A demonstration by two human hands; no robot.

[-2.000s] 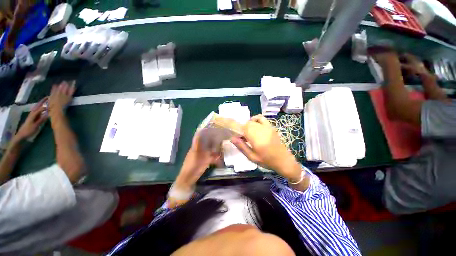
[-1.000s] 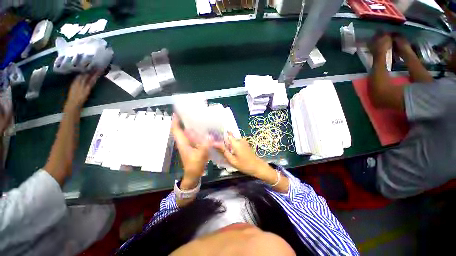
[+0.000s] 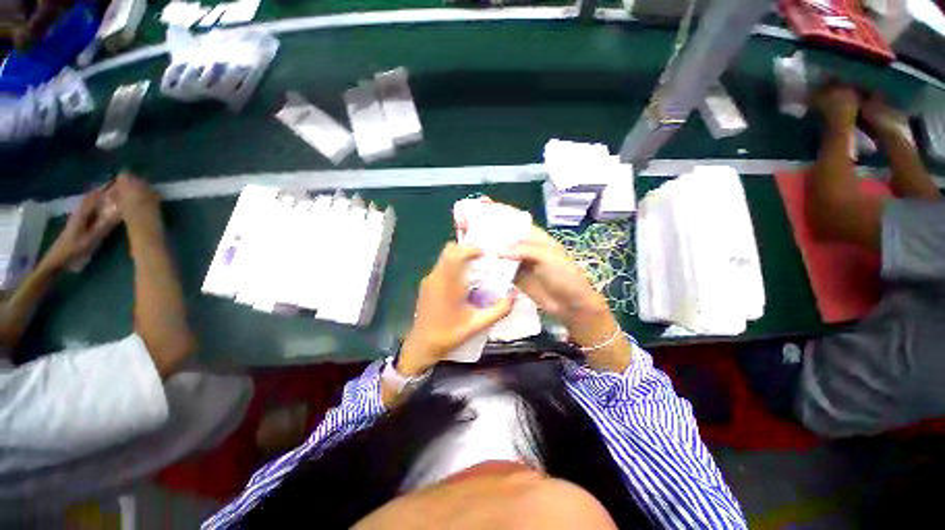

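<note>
My left hand (image 3: 451, 302) holds a white carton (image 3: 485, 271) with a purple round print, its thumb near the print. My right hand (image 3: 556, 271) has its fingers on the carton's right side, near the upper part. Whether the carton is flat or opened is hard to tell. Flat cartons (image 3: 516, 323) lie beneath it, partly hidden by my hands. Opened cartons (image 3: 301, 254) lie in an overlapping row at left. Tangled rubber bands (image 3: 601, 267) lie right of my right hand.
Folded leaflets (image 3: 580, 178) are piled beyond the rubber bands. A carton stack (image 3: 703, 254) stands at right. Several cartons (image 3: 370, 119) lie beyond the white strip (image 3: 435, 177). A metal post (image 3: 696, 72) slants at right. Neighbours' arms work at both sides; a red mat (image 3: 826, 254) lies right.
The grey-brown block seen in my left hand two seconds ago is gone. The carton, blurred and raised one second ago, is now steadier between both hands. The left neighbour's arm has drawn back.
</note>
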